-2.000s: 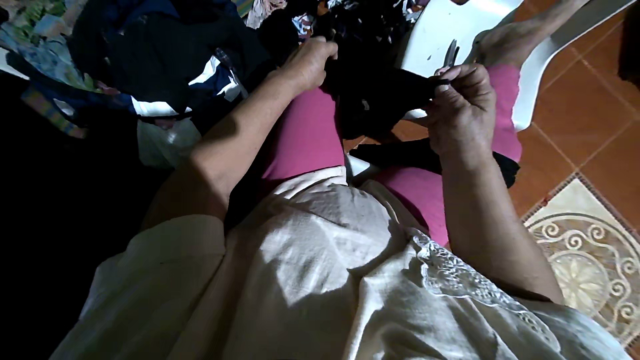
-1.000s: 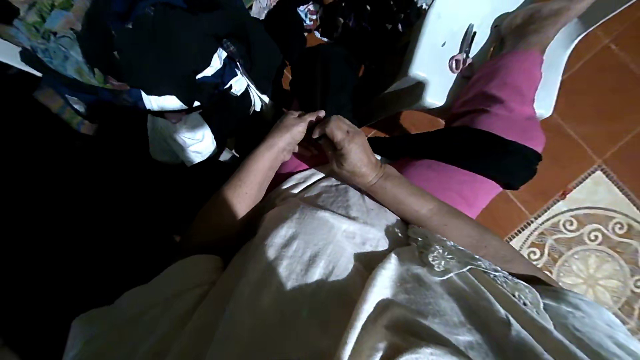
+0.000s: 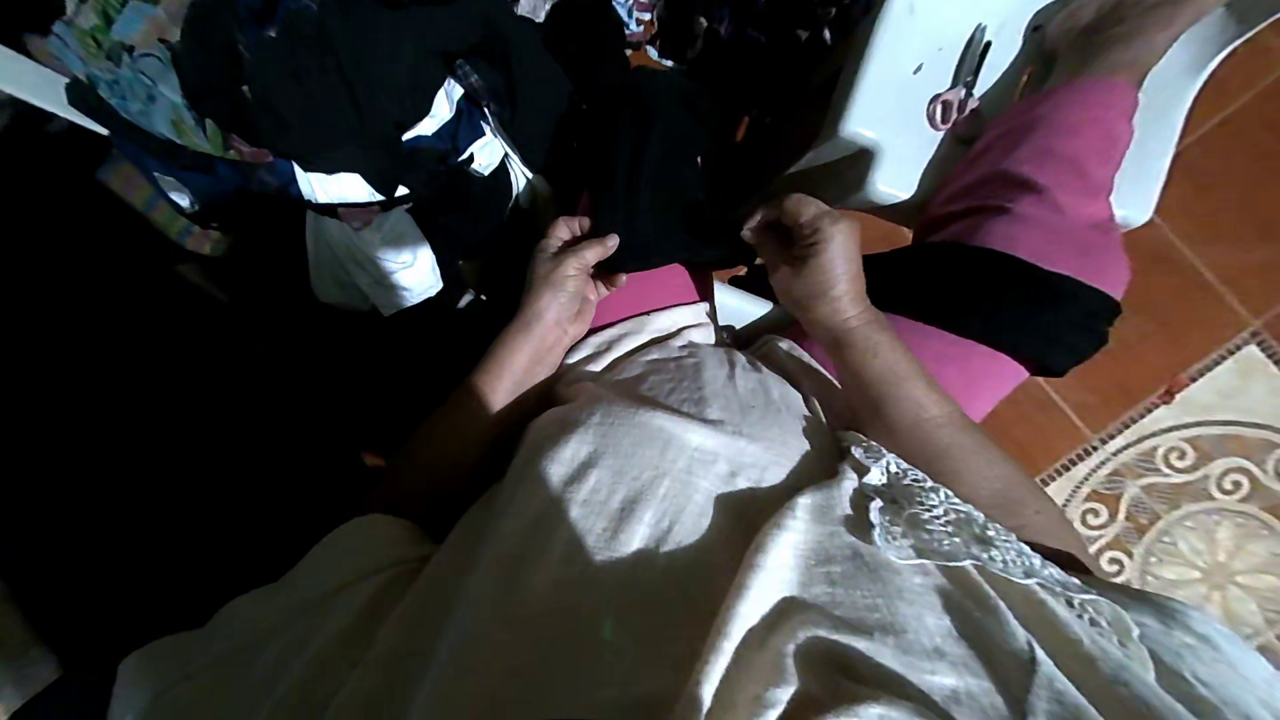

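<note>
A piece of black cloth point(image 3: 660, 170) lies over one pink-clad thigh, between my two hands. My left hand point(image 3: 568, 268) pinches its near left edge between thumb and fingers. At the cloth's right edge is my right hand point(image 3: 808, 250), its fingers curled together; the fingertips are in shadow, and whether they grip the cloth is hard to tell. Another black cloth strip point(image 3: 990, 300) lies across the other pink trouser leg point(image 3: 1040, 190). Small scissors with pink handles point(image 3: 960, 85) rest on a white plastic chair point(image 3: 905, 130), beside a bare foot.
At the upper left is a heap of dark clothes point(image 3: 370, 90) with white and floral pieces. A white cloth point(image 3: 375, 258) hangs from it. Small patterned scraps show at the top. Terracotta floor tiles point(image 3: 1210, 180) and a patterned mosaic point(image 3: 1210, 510) lie at the right.
My hands were together over the lap one second ago; now they are apart, with black cloth spread between them. The scissors lie on the chair as before.
</note>
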